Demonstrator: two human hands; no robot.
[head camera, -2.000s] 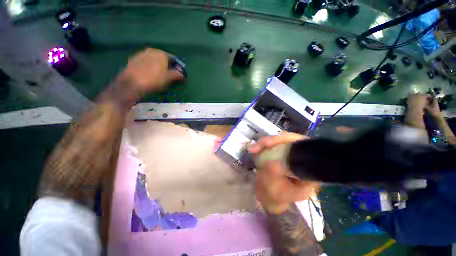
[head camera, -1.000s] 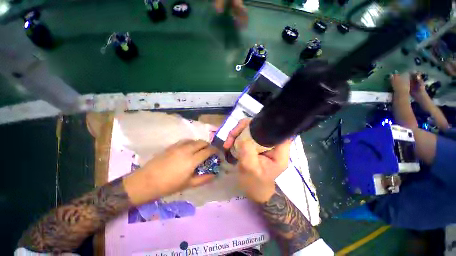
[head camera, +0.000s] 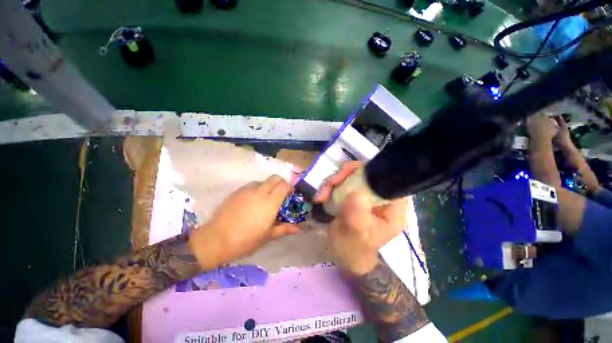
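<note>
My left hand (head camera: 251, 216) holds a round LED unit (head camera: 294, 208) with blue-black electronics facing up, over the torn cardboard mat (head camera: 225, 181). My right hand (head camera: 362, 224) is closed around the cream nose of a large black electric screwdriver (head camera: 429, 154). The driver's dark lower end is just right of the unit; its bit tip cannot be made out. The white screw feeder (head camera: 329, 157) with blue sides stands behind my right hand, partly hidden by the driver.
A green conveyor belt (head camera: 235, 67) with a white edge (head camera: 262, 126) carries several black units. At right are a second, blue and white feeder (head camera: 500, 218) and another person's arms (head camera: 553, 157). A pale post (head camera: 57, 70) crosses the upper left.
My left hand came back from the belt with the unit between the first and second frames. Since then both hands have shifted slightly and the unit's face shows more. Units on the belt have moved left.
</note>
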